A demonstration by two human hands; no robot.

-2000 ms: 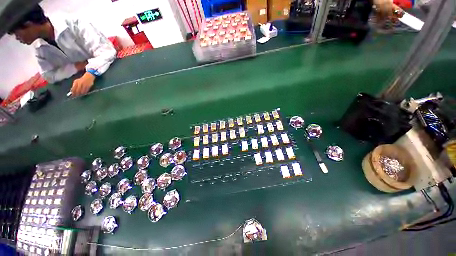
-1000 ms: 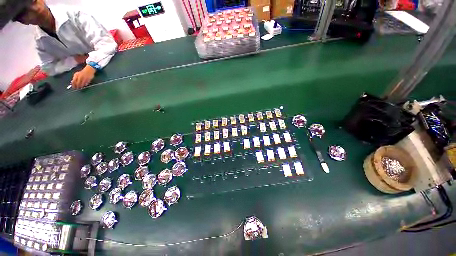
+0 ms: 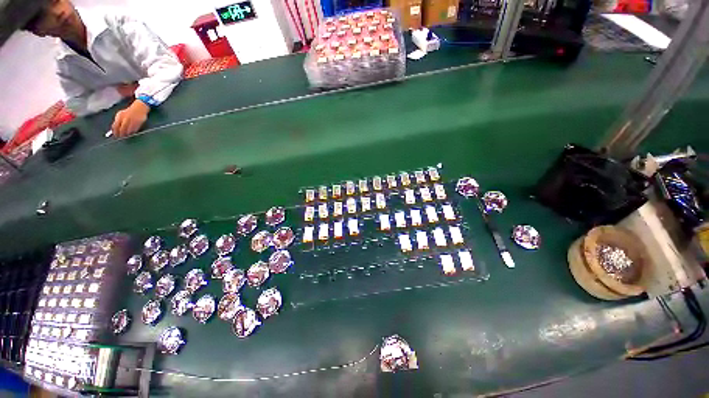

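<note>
Neither of my hands is in the picture. A shiny silver round shell (image 3: 396, 353) sits on a small pale pad at the near edge of the green bench. Thin solder wire (image 3: 256, 378) runs from a metal holder (image 3: 123, 368) at the left to this shell. Small white battery cells (image 3: 406, 242) stand in rows in a clear tray (image 3: 350, 289), whose near pockets at the left are empty. Many silver shells (image 3: 225, 245) lie loose left of the tray. A thin dark flat tool (image 3: 497, 239) with a pale end lies right of it.
Three shells (image 3: 525, 236) lie near the flat tool. At right are a tan bowl (image 3: 581, 270) with metal wool, a black box (image 3: 579, 190) and a metal post. A parts tray (image 3: 71, 299) stands at left. Across the bench are stacked trays (image 3: 356, 53) and a person (image 3: 132, 58).
The view has shifted slightly. Small bits on the far green strip have moved left along it. The shells, cells, tray and flat tool have kept their places.
</note>
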